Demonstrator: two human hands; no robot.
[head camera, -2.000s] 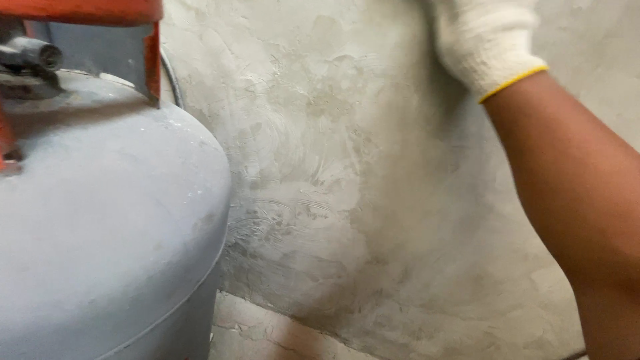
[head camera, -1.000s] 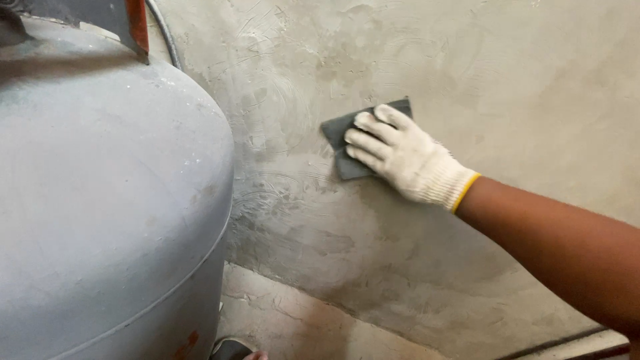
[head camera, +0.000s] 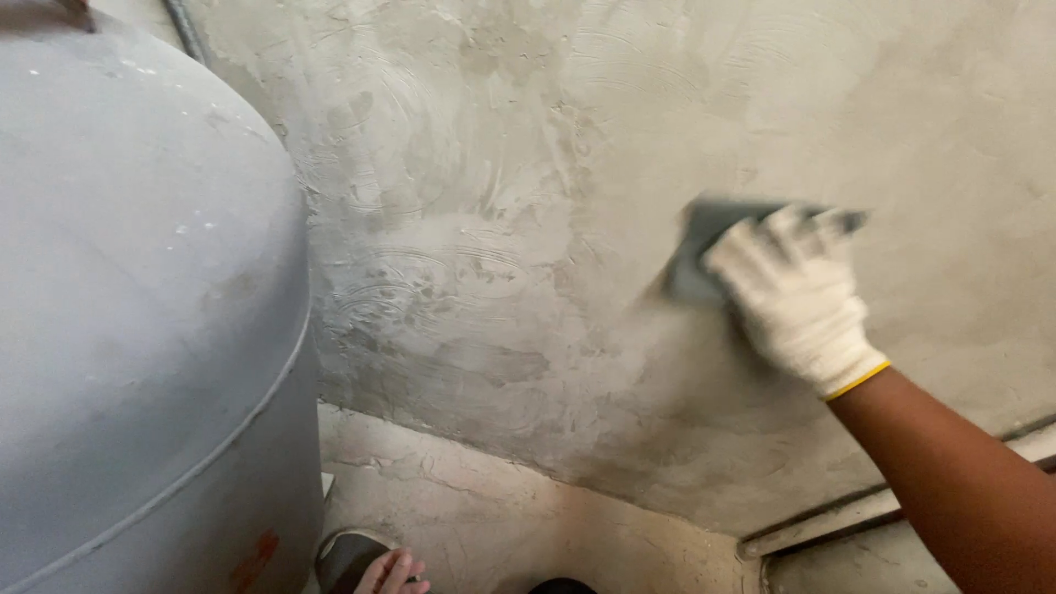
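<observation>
My right hand (head camera: 796, 293), in a white knitted glove with a yellow cuff edge, presses a dark grey sheet of sandpaper or abrasive pad (head camera: 701, 256) flat against the plastered wall (head camera: 495, 190). Hand and sheet are blurred by motion. Swirl marks and rough, uneven patches cover the wall surface left of the sheet. Bare of any glove, my left hand (head camera: 392, 573) shows only partly at the bottom edge, its fingers loosely bent; whether it holds something cannot be seen.
A large grey metal gas cylinder (head camera: 157, 247) fills the left side close to the wall. Behind it a grey hose (head camera: 186, 33) runs down. The floor (head camera: 462, 495) meets the wall below, with a shoe (head camera: 351, 557) beside the cylinder. A pale pipe or ledge (head camera: 833, 521) lies at lower right.
My right hand has come down from the top of the view, then moved rightward along the wall with the sheet. More of my left hand now shows. The view has shifted.
</observation>
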